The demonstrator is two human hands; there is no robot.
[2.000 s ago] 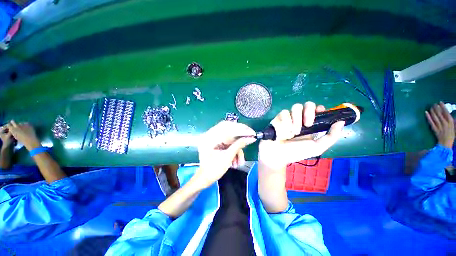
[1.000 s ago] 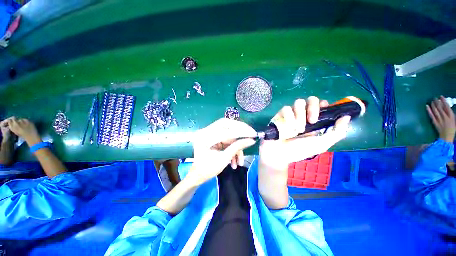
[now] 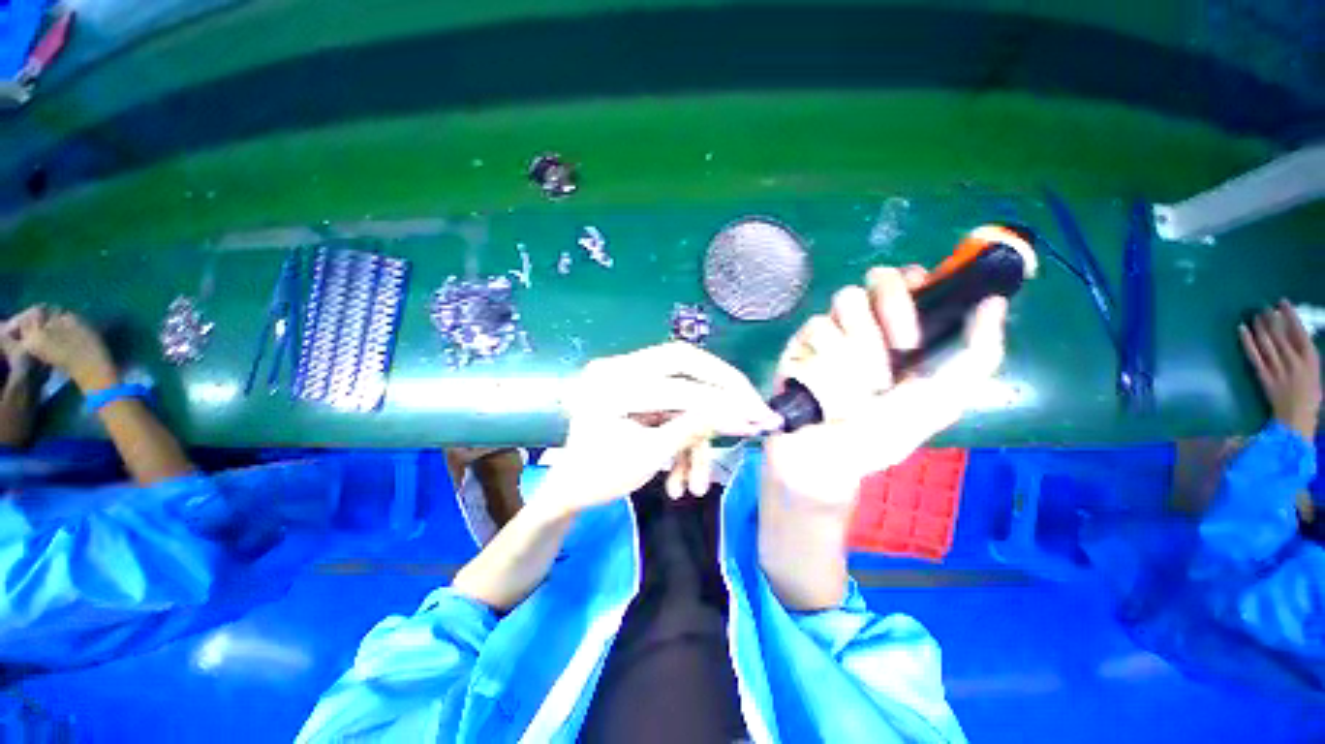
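My right hand (image 3: 857,378) is closed around an orange and black electric screwdriver (image 3: 945,308). The tool slants, its orange end up to the right and its black nose down to the left. My left hand (image 3: 654,422) has its fingertips pinched together right at the nose of the screwdriver. Whatever the fingertips hold is too small or hidden to tell. A small dark and silvery unit (image 3: 690,323) stands on the bench just beyond my left hand. The round dish (image 3: 757,269) full of grey speckled screws lies beyond my hands.
Left of my hands lie a silvery heap of small parts (image 3: 477,316), a panel of blue-white rows (image 3: 350,327) and dark strips (image 3: 273,321). Another round unit (image 3: 552,175) stands farther back. More dark strips (image 3: 1136,305) lie right. A red basket (image 3: 907,504) is below the edge. Neighbours' hands show at both sides.
The screwdriver has tilted more steeply, its orange end higher and slightly left. Its nose has moved slightly right and down, and my left fingertips have followed it. The bench view has shifted slightly.
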